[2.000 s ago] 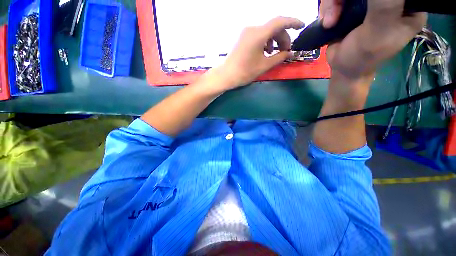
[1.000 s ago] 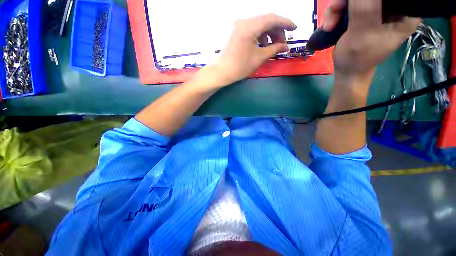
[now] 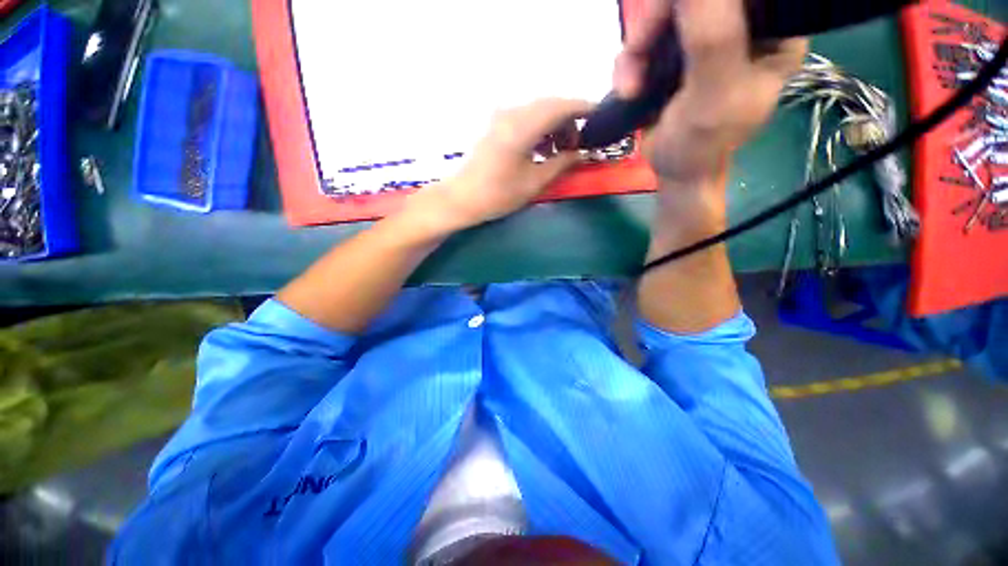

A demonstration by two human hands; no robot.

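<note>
A white display panel (image 3: 459, 77) with a thin dark border lies on a red-orange foam tray (image 3: 276, 122). Small parts line its near edge. My right hand (image 3: 707, 105) is shut on a black electric screwdriver (image 3: 641, 102). Its tapered tip points left and down to the panel's near edge, by the right corner. My left hand (image 3: 508, 160) is at the same edge, its fingertips beside the tip. The fingertips are partly hidden and blurred, so whether they hold a small part cannot be told.
A blue screw bin (image 3: 227, 138) and a blue metal parts bin (image 3: 58, 133) stand left. Cable strips (image 3: 873, 133) lie right, before a red-orange parts tray (image 3: 934, 260) with silver pieces. The black tool cord (image 3: 812, 188) crosses my right forearm. The green bench edge is near my body.
The view has shifted right, showing more of the right parts tray. The screwdriver tip moved off my left fingertips to the right, then came back close beside them.
</note>
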